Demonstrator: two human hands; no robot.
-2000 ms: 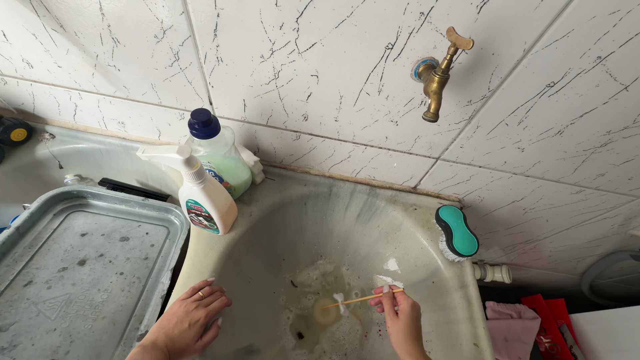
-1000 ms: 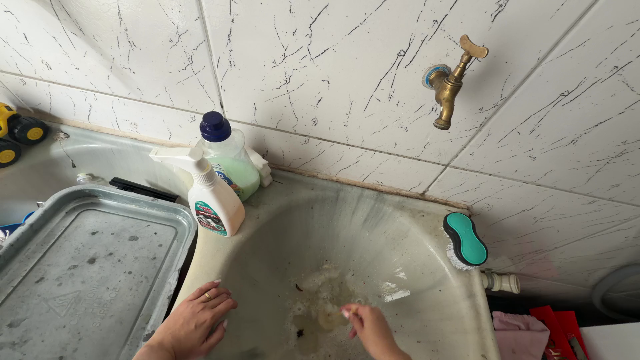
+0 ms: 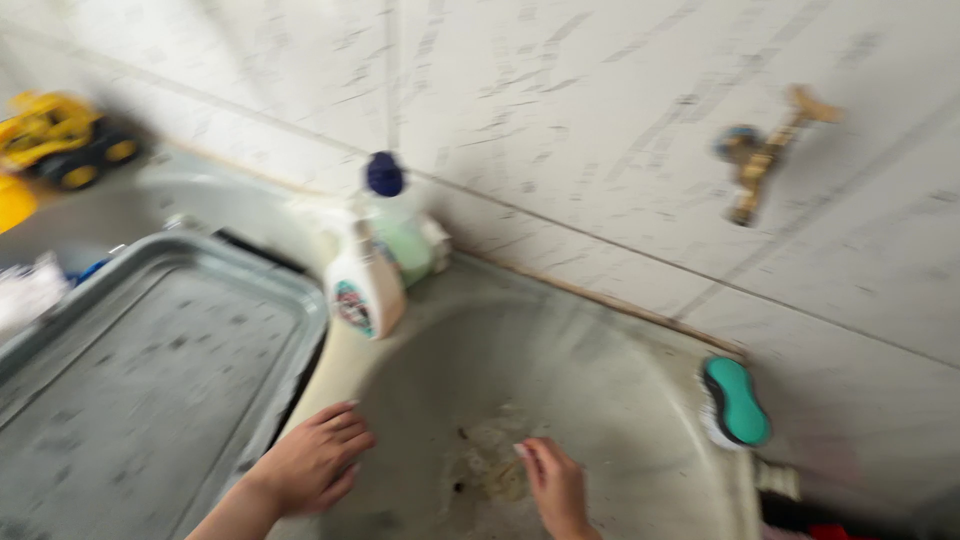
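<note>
My left hand (image 3: 319, 461) rests on the left rim of a grey sink basin (image 3: 600, 345), fingers bent and slightly apart, holding nothing. Over the basin's lower part is my right hand (image 3: 555, 480), its thumb and fingers pinched together. A faint tan streak shows beside those fingertips, but blur hides whether it is a thin stick in their grip. Below and left of them, murky residue (image 3: 487, 442) with small dark bits covers the basin bottom.
A white spray bottle (image 3: 367, 289) and a blue-capped bottle (image 3: 401, 232) stand behind the left rim. At left lie a grey tray (image 3: 172, 360) and a yellow toy truck (image 3: 64, 139). A teal scrub brush (image 3: 739, 401) sits at right, below a brass tap (image 3: 765, 165).
Two seconds ago my right hand held a thin wooden stick with white material at its tip; neither shows clearly now. My left hand stays on the rim. The view has swung left.
</note>
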